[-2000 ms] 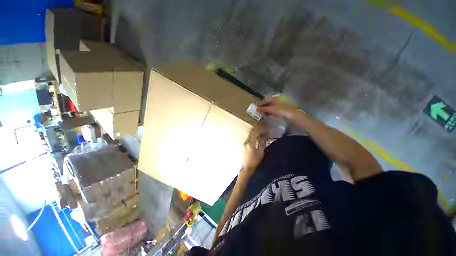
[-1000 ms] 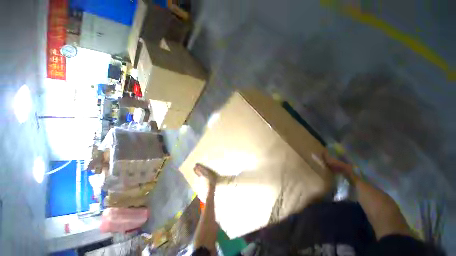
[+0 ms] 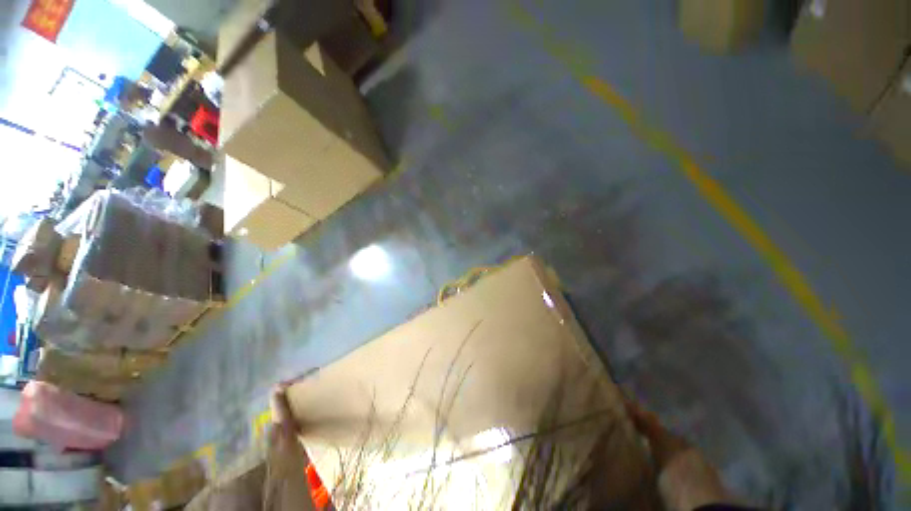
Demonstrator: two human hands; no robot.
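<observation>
A closed brown shipping carton [image 3: 479, 369] fills the lower middle of the head view, with a dark seam across its top. My left hand [image 3: 285, 424] is on the carton's left edge. My right hand [image 3: 664, 449] is at its right edge, partly cut off and blurred. Both hands hold the carton between them. Dark hair strands hang over the carton's near part. The carton's underside is hidden.
Stacked cartons [image 3: 290, 130] stand at the upper left. A plastic-wrapped stack [image 3: 140, 259] and a pink bundle [image 3: 70, 414] lie at the left. An orange item [image 3: 317, 487] shows beside the carton. More cartons [image 3: 859, 50] stand at the upper right. A yellow line [image 3: 719, 200] crosses the floor.
The small white label-like piece earlier in my right hand is no longer visible. My hands have moved to opposite sides of the carton. The carton has turned and sits lower in view; the view has shifted.
</observation>
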